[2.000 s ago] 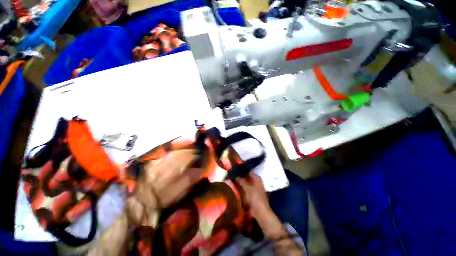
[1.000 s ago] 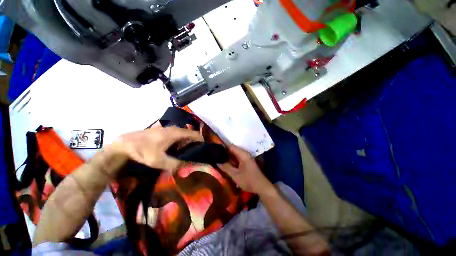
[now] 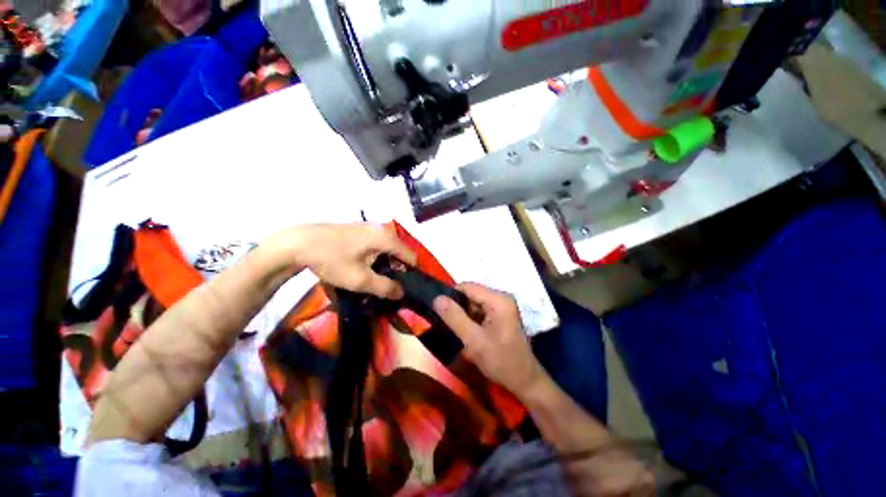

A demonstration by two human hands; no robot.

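Observation:
A bag body (image 3: 418, 408) with an orange, pink and brown wavy print lies in front of me, its top edge just below the machine's narrow arm. A black webbing strap (image 3: 427, 291) crosses its upper edge; more black webbing hangs down the print. My left hand (image 3: 345, 257) grips the strap's upper left part, fingers curled over it. My right hand (image 3: 486, 330) pinches the strap's right part with the thumb on top. Bright orange fabric shows above the strap. The needle area (image 3: 413, 180) of the white-grey sewing machine (image 3: 340, 87) is above the bag, apart from it.
A second printed bag (image 3: 117, 335) with an orange flap and black strap lies on the white table (image 3: 223, 165) at left. A small pale card-like thing (image 3: 225, 254) lies beside it, partly hidden. Blue bins (image 3: 160, 97) stand behind; blue cloth (image 3: 738, 340) is at right.
The view has swung back up and left. The bag was turned on the table, its top now towards the machine. Both hands now hold the black strap; two seconds ago they were farther apart.

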